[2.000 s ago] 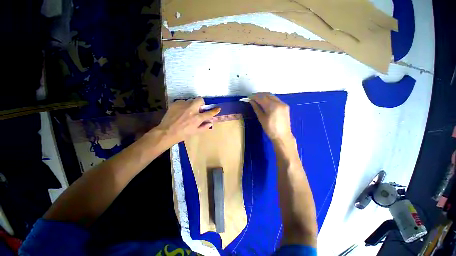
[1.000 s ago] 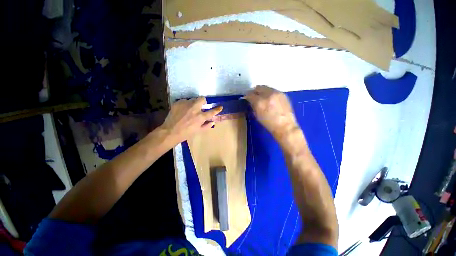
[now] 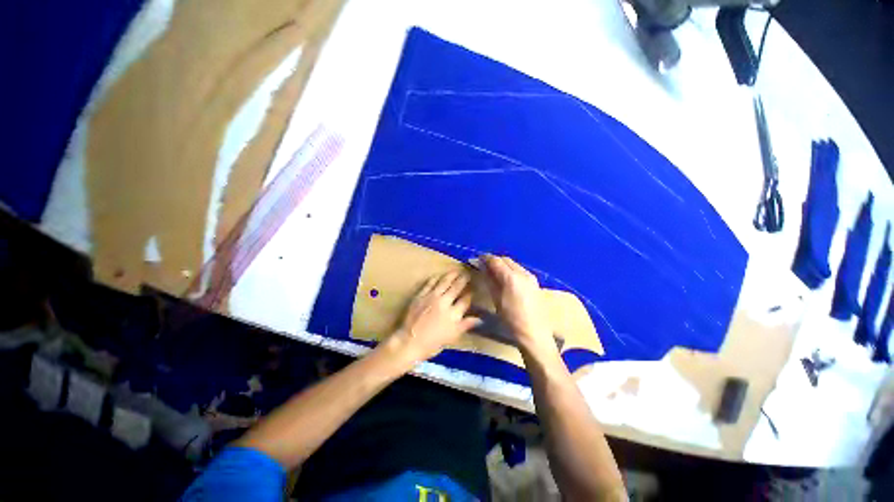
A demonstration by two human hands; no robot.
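Note:
The royal-blue cloth (image 3: 627, 245) lies on the white table with thin white chalk lines (image 3: 446, 175) on it. A tan card template (image 3: 392, 275) with a hole near its left end lies near the cloth's front edge. My left hand (image 3: 438, 316) presses flat on the card. My right hand (image 3: 512, 292) pinches a small white chalk (image 3: 476, 262) at the card's upper edge. A long dark weight (image 3: 500, 326) lies on the card, partly hidden by my hands.
A clear pinkish ruler (image 3: 284, 201) lies left of the cloth, partly over brown paper (image 3: 142, 127). Shears (image 3: 766, 167), folded blue stacks (image 3: 818, 214) and part of a grey machine (image 3: 659, 29) lie at the right. A short dark weight (image 3: 730, 400) is near the front edge.
The view has turned and shifted along the table. The ruler is off the cloth now. My left hand has moved from the ruler onto the card, and my right hand is at the card's long edge.

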